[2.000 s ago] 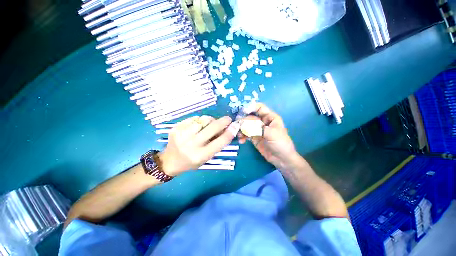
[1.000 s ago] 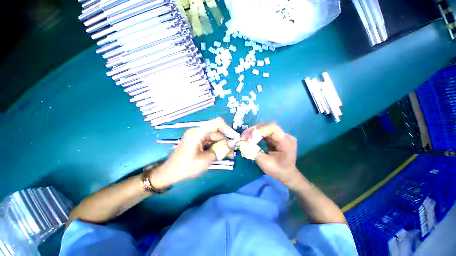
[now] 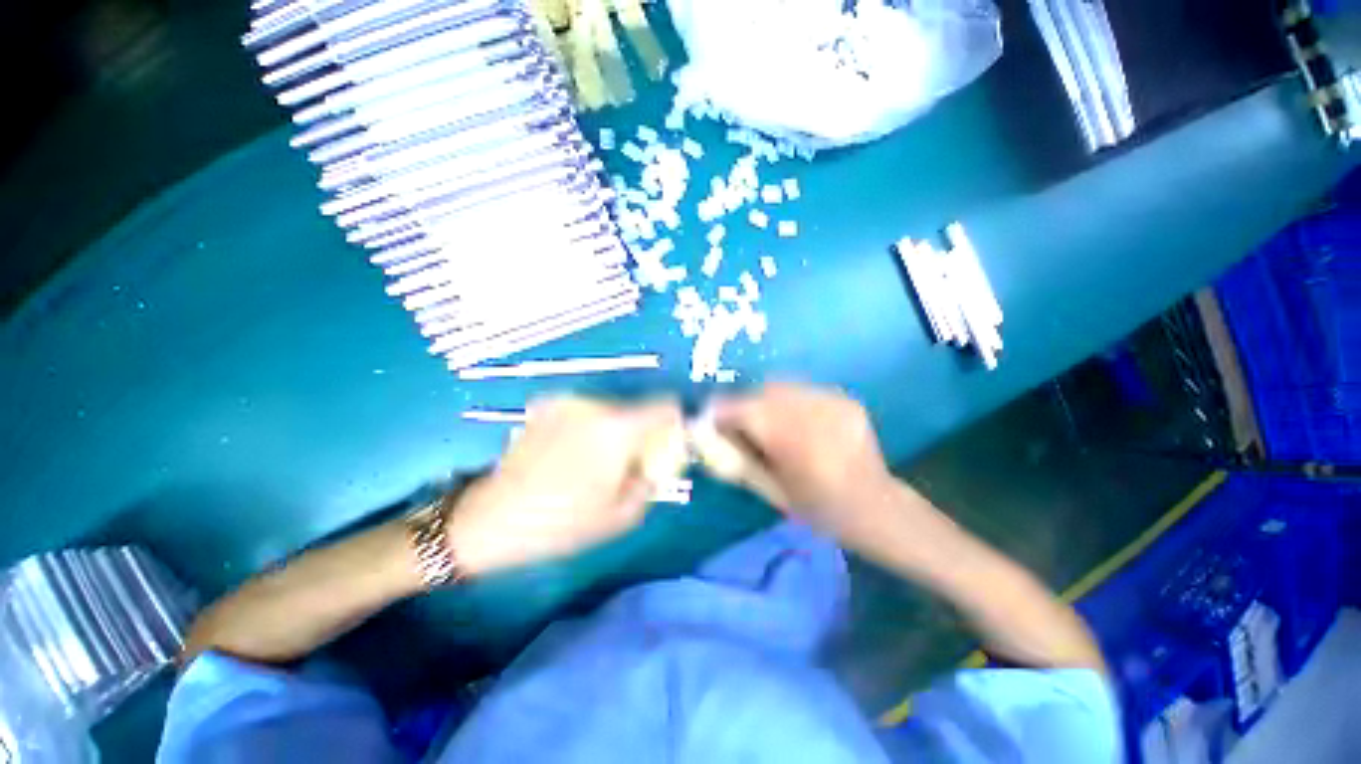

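Note:
My left hand (image 3: pixel 575 475) and my right hand (image 3: pixel 806 460) meet fingertip to fingertip over the near edge of the bench, both blurred. A tiny pale piece seems to show between the fingertips, too blurred to name surely. Cream-yellow coverings are on the thumbs. Under and beside my left hand lie a few loose metal rods (image 3: pixel 560 367), partly hidden. Beyond them is a long slanting row of metal rods (image 3: pixel 478 194). A loose pile of small white plastic pieces (image 3: pixel 721 332) lies right of the row.
An open clear plastic bag (image 3: pixel 911 75) of white pieces lies beyond the pile, beside yellow strips (image 3: pixel 600 57). A short rod stack (image 3: pixel 951 296) lies right, other rods (image 3: pixel 1085 75) upper right. Bagged rods (image 3: pixel 93 620) are at left. Blue crates (image 3: pixel 1194 605) stand on the floor right.
My hands were higher, near the white pile, and have come down towards my body. They have closed in together and the fingers are more curled. One more loose rod is uncovered.

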